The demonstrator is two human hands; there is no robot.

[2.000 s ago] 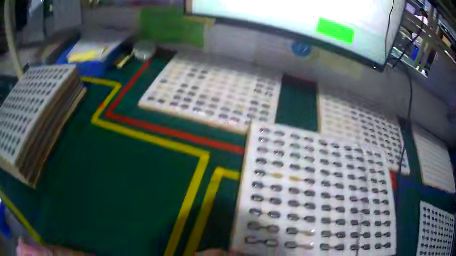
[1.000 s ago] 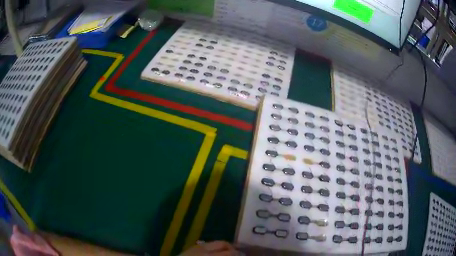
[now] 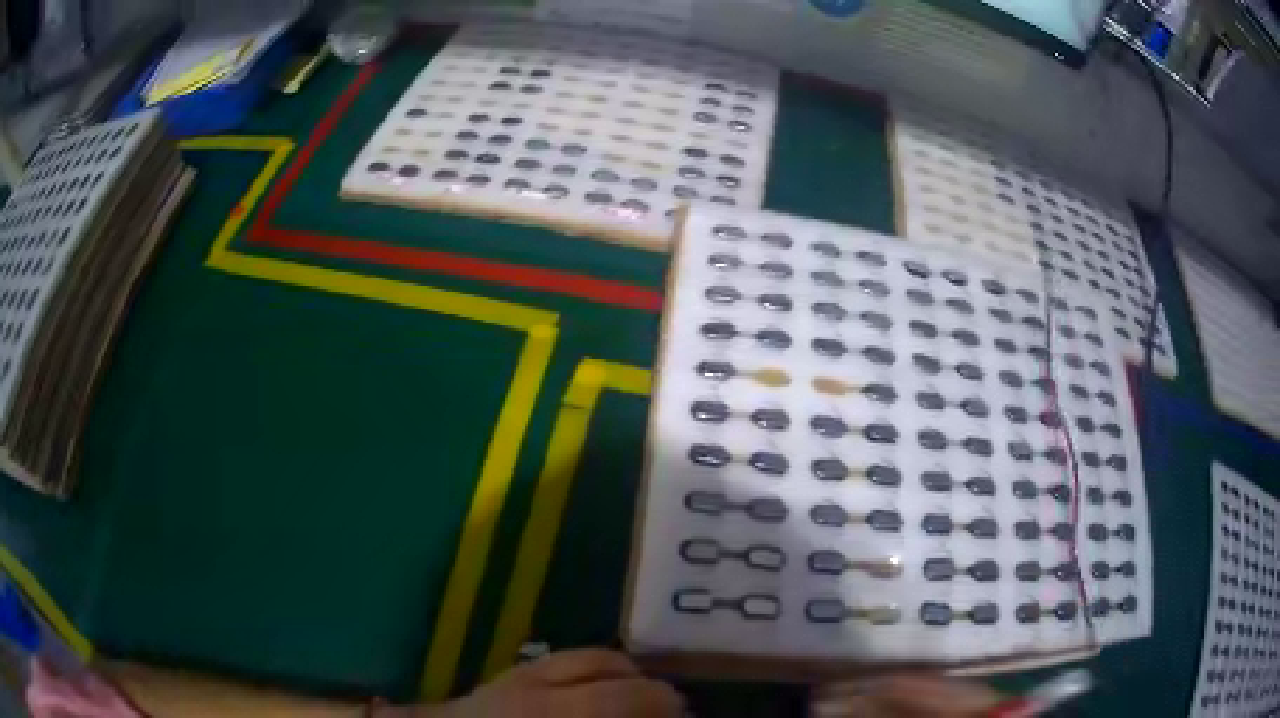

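Note:
A white foam tray lies nearest in front, slightly right, with rows of small dark oval components joined in pairs. Two ovals in it are tan or gold. My left hand is at the bottom edge beside the tray's near left corner, cut off; a small pale tip shows by it. My right hand is just below the tray's front edge, blurred and cut off. A red and white pen-like probe sticks out from its right side. Thin red and black wires hang across the tray.
A tray stack stands at left. More trays lie behind, at right rear and at far right. A blue bin with papers is at left rear, beside a round silvery object. The monitor's lower edge shows at top.
The view has tilted down, so the green result box has left the picture. My right hand and the probe have come into view at the bottom. More of my left hand shows.

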